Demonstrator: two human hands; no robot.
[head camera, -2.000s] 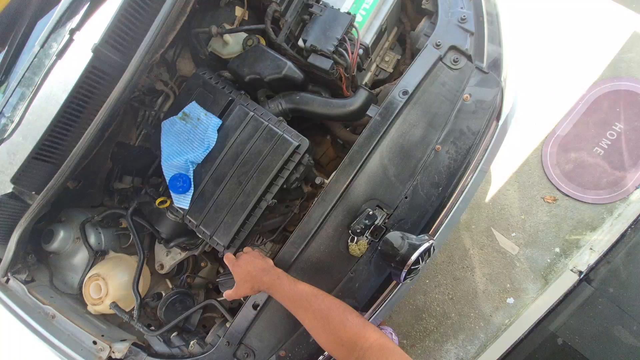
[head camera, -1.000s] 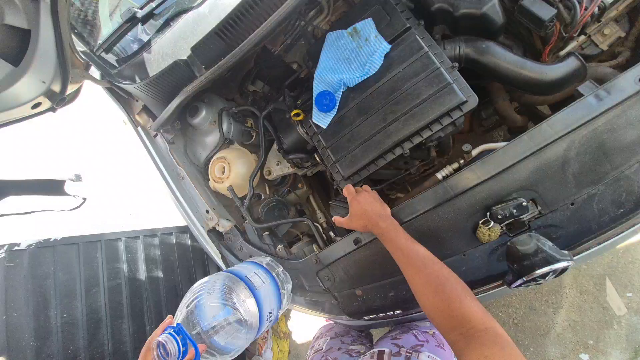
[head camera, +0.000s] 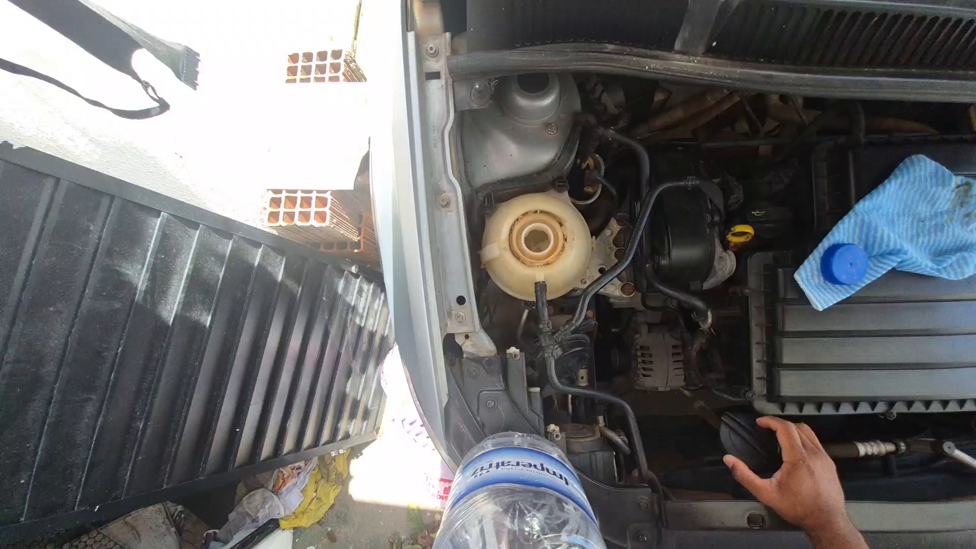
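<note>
My right hand (head camera: 797, 476) is at the lower right, thumb and fingers around a ribbed black round cap (head camera: 746, 442), just in front of the air filter housing (head camera: 862, 351). My left hand is out of view. A clear plastic water bottle (head camera: 522, 492) with a blue label band enters from the bottom edge; its lower part is cut off. The off-white coolant reservoir (head camera: 499, 229) has an uncovered round neck. On the housing lies a blue striped cloth (head camera: 907, 221) with a blue bottle cap (head camera: 844, 264) on it.
Black hoses (head camera: 637, 244) run beside the reservoir. A yellow-handled dipstick (head camera: 740, 234) stands nearby. Left of the car's fender (head camera: 419, 229) are a black ribbed metal panel (head camera: 191, 328), hollow clay bricks (head camera: 301, 207) and a yellow crumpled wrapper (head camera: 324, 488).
The view has turned and shifted toward the reservoir side. The bottle, absent two seconds ago, was in my left hand one second ago; that hand is now out of frame. My right hand stays beside the housing.
</note>
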